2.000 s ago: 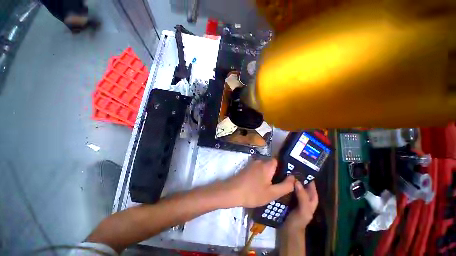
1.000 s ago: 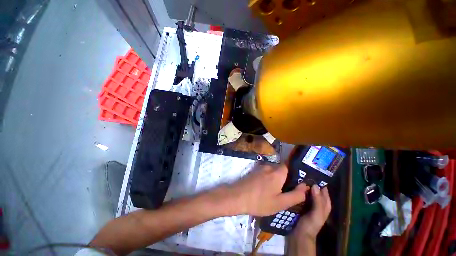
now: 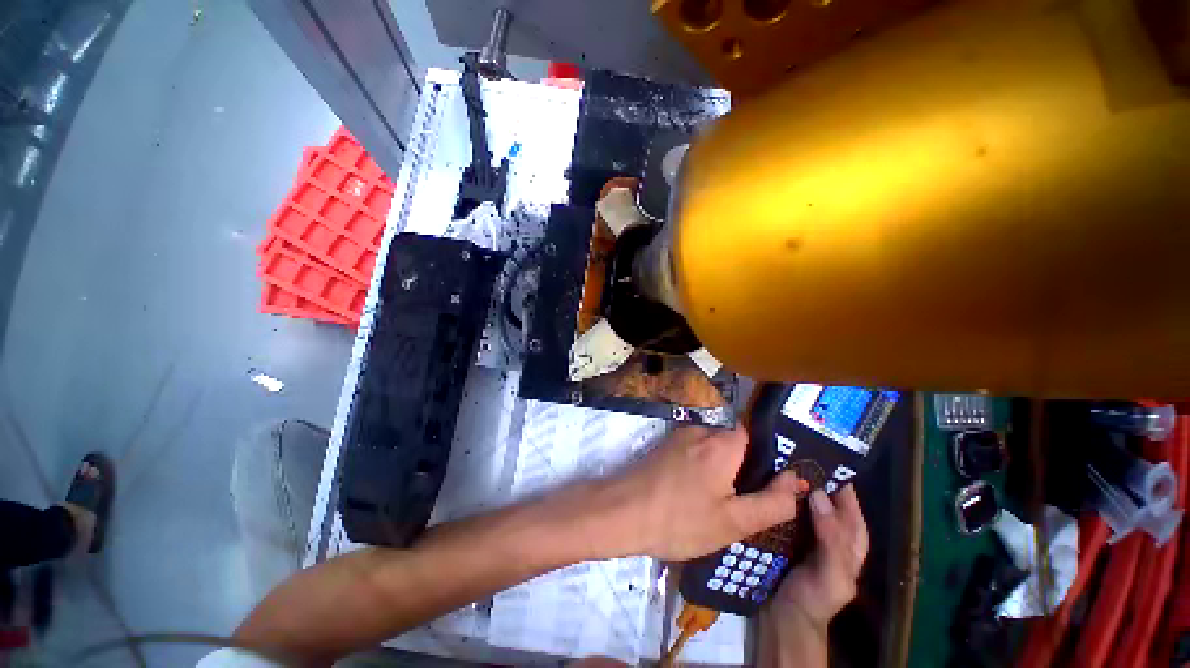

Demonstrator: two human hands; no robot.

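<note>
A black handheld controller [image 3: 763, 516] with a lit screen and white number keys lies tilted in both hands at the lower middle. My left hand [image 3: 685, 499] grips its left edge, thumb on the middle keys; its other fingers are curled and partly hidden. My right hand [image 3: 827, 555] holds its right edge, thumb on the front; the fingers behind are hidden. An orange cable [image 3: 692, 624] leaves its lower end. Above is a black fixture [image 3: 555, 300] with a copper-brown centre and cream pieces. A large gold cylinder [image 3: 914, 222] covers the fixture's right side and meets its dark round part in view.
A long black housing [image 3: 415, 379] lies left of the fixture on the white-silver base [image 3: 555, 450]. Red trays [image 3: 326, 235] are on the floor at left and more red parts at far right. A green bench [image 3: 937, 522] holds clutter. A person's sandalled foot [image 3: 89, 502] shows at far left.
The view has shifted, so the controller appears further right and lower than in the oldest frame. Both hands remain on it. A foot has appeared at the lower left.
</note>
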